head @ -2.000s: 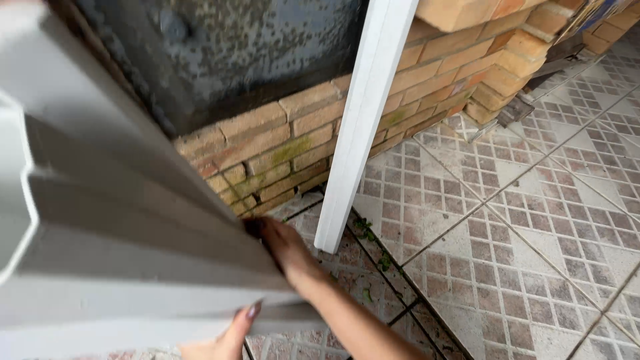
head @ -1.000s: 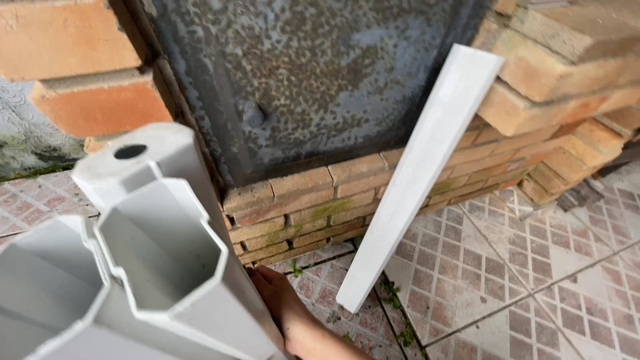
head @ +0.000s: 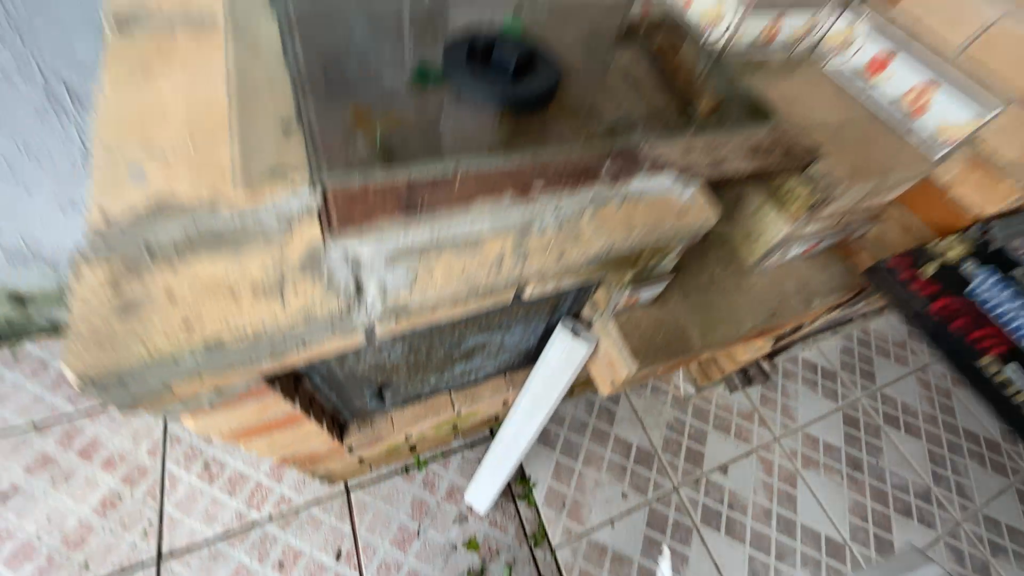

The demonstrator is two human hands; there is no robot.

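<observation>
Neither of my hands shows in the head view at this moment, so what they hold cannot be seen. A white profile post (head: 531, 416) leans at a slant against the brick structure, its lower end on the tiled floor. Behind it a dark mottled metal panel (head: 448, 352) fills the opening low in the brickwork. At the bottom right edge a small part of a pale grey object (head: 908, 562) enters the view. The picture is blurred.
The brick structure's ledge (head: 448, 272) runs across the middle, with a dark ring-shaped object (head: 502, 70) above it. A brown slab (head: 744, 296) extends to the right. At the right edge lies a black patterned cloth (head: 960, 320). Patterned tiles (head: 744, 480) cover the floor.
The hand and the grey-white ribbed profiles seen earlier at the left are out of view. The view has swung up and back, showing the structure's top. The leaning post stays against the brickwork.
</observation>
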